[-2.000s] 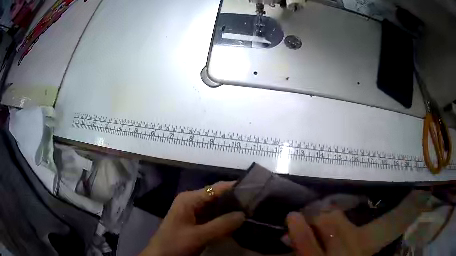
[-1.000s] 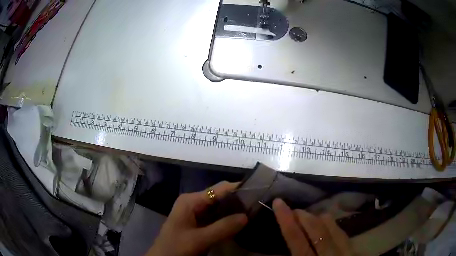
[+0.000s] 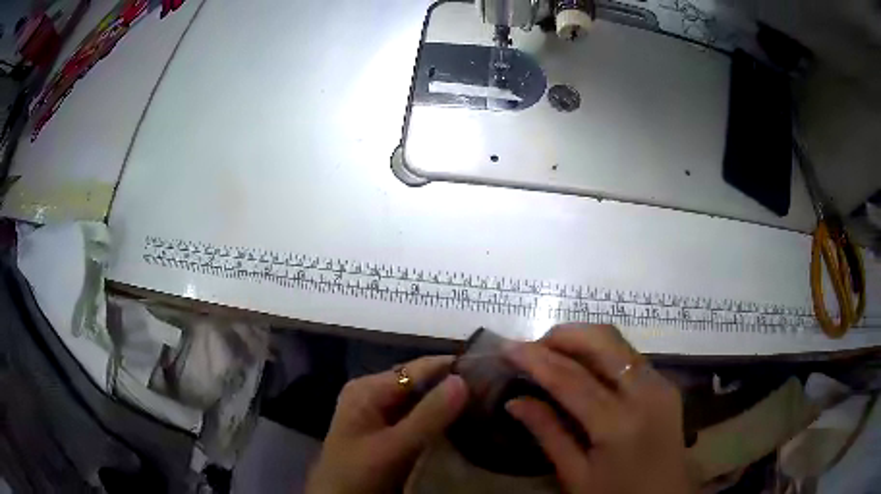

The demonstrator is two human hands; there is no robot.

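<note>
A dark brown cloth piece (image 3: 497, 381) with a grey-taupe edge is held below the front edge of the table, at the bottom centre. My left hand (image 3: 391, 425) pinches its left side between thumb and fingers. My right hand (image 3: 604, 410) is on its right side, with fingertips at the upper edge and the thumb bent below. A beige cloth part (image 3: 464, 478) hangs under the hands. Whether a needle or thread is between my right fingers cannot be seen.
The white table (image 3: 270, 174) has a printed ruler along its front edge. The machine's needle plate (image 3: 483, 77) is at the top. A flat black rectangle (image 3: 758, 135) and orange-handled scissors (image 3: 837, 280) lie at the right. White and grey cloth (image 3: 63, 289) hangs at the left.
My right hand has moved up over the cloth's upper edge. The thin bright sliver at its fingertips no longer shows. My left hand keeps its hold. The view has shifted slightly, showing more of the machine.
</note>
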